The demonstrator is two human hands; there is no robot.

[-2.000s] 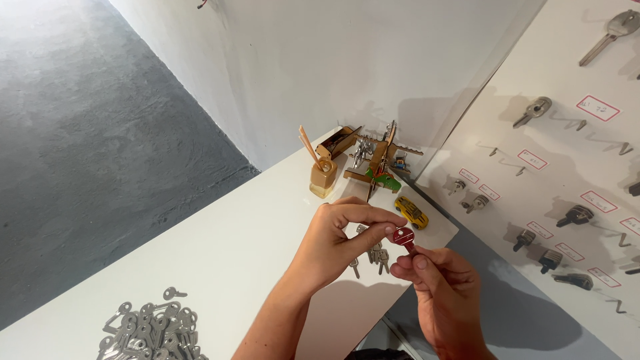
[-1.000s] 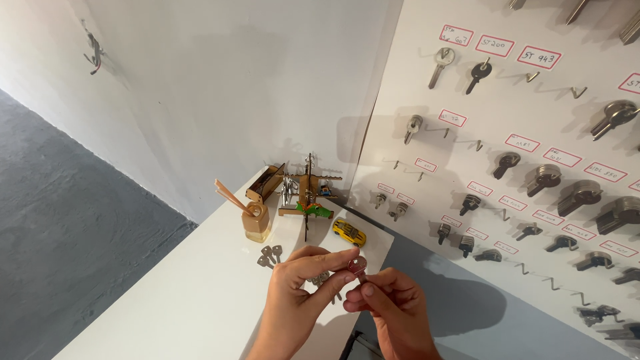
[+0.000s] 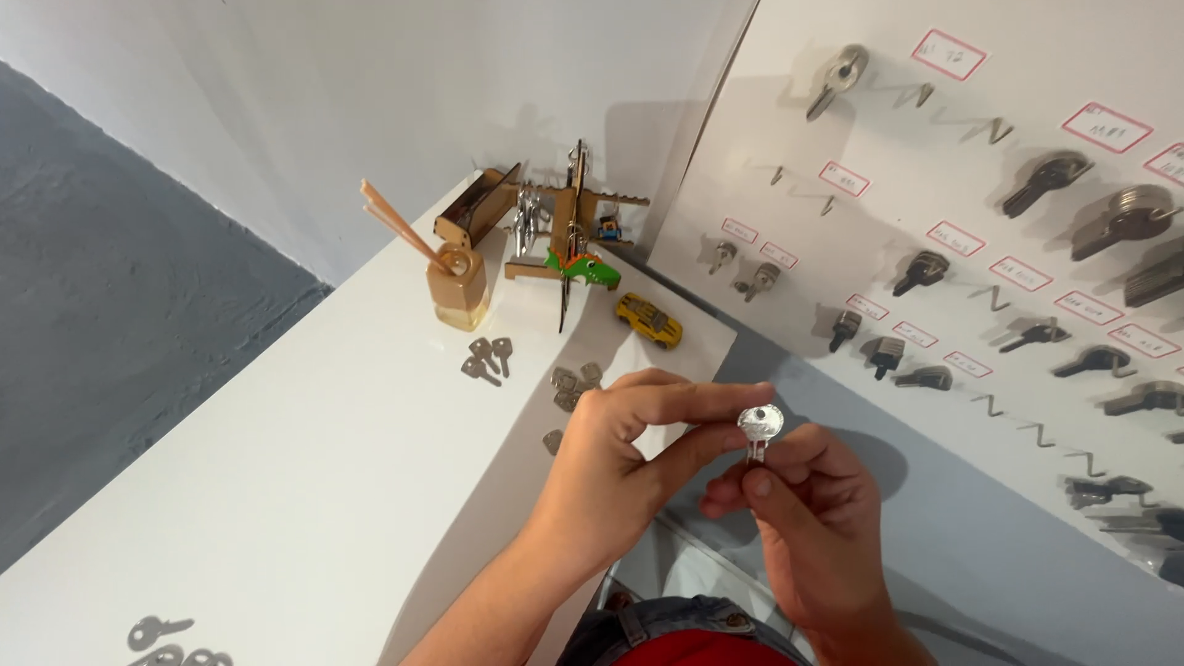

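A silver key blank with a round head (image 3: 760, 423) stands head up between my hands. The thumb and fingers of my right hand (image 3: 809, 509) grip its lower end, and something dark red shows at their tips. My left hand (image 3: 638, 444) has its thumb and index fingertips at the left edge of the key's head; whether they press on it I cannot tell. Loose keys (image 3: 566, 381) lie on the white tabletop behind my left hand, partly hidden by it. Several more keys (image 3: 486, 359) lie farther left.
Keys (image 3: 159, 632) lie at the lower left of the tabletop. A reed diffuser bottle (image 3: 460, 296), a wooden stand (image 3: 578, 217) with a green dragon head (image 3: 587, 268) and a yellow toy car (image 3: 649, 320) stand farther back. A white panel (image 3: 795, 231) with hooked key blanks rises at right.
The view has shifted. Earlier a dark red key head showed between my fingers; now a silver round head shows there. Both hands have stayed close together around what they hold.
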